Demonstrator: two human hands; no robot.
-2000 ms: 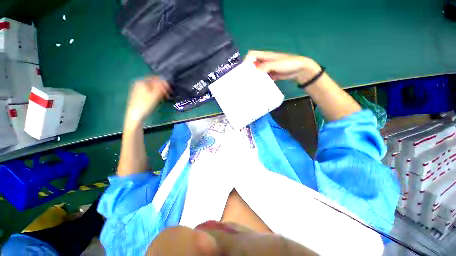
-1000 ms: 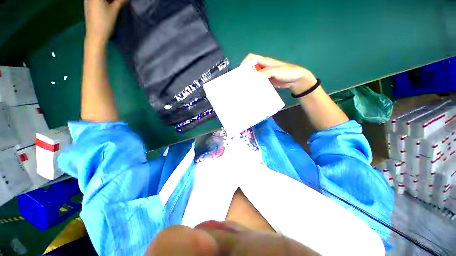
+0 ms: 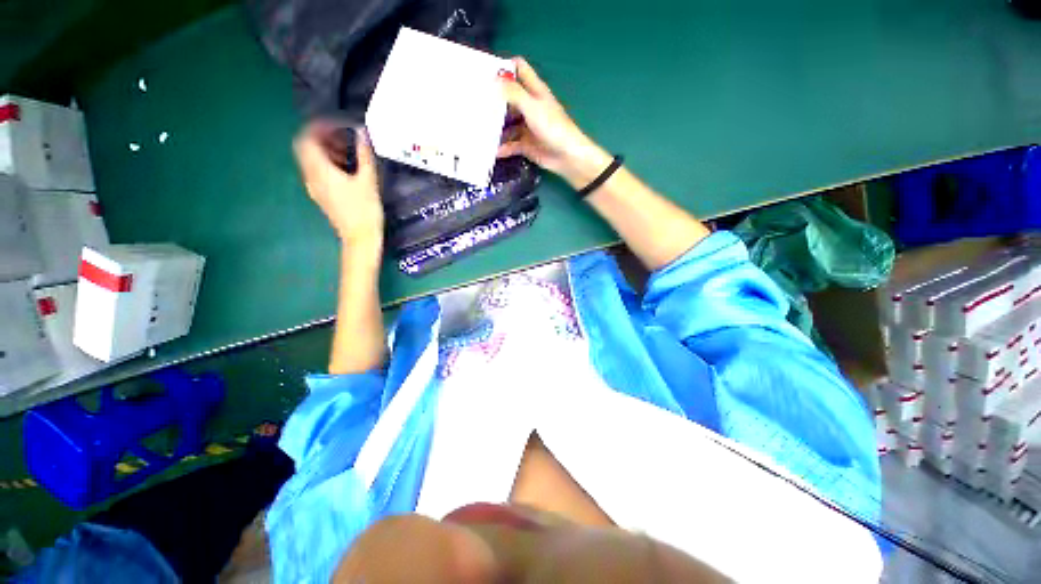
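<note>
A white product box (image 3: 440, 108) with a small red corner label and dark print is tilted over the dark mailers. My right hand (image 3: 542, 123), with a black band at the wrist, grips it at its right edge. My left hand (image 3: 343, 177) is at the left of the box, slightly blurred, with dark plastic between thumb and fingers. The dark mailers (image 3: 462, 217) lie on the green bench, white-printed edges towards me. The box and my hands hide part of them.
White product boxes (image 3: 51, 234) stand at the bench's left end, one box (image 3: 143, 299) nearer. Blue plastic stool (image 3: 126, 428) below left. Green plastic liner (image 3: 839, 245) in a brown carton under the bench edge. Massed white boxes (image 3: 970, 354) at right. White scraps lie on the bench.
My right hand has moved the box up and left over the mailers, with its printed face now showing. My left hand has come back from the far left to beside the box.
</note>
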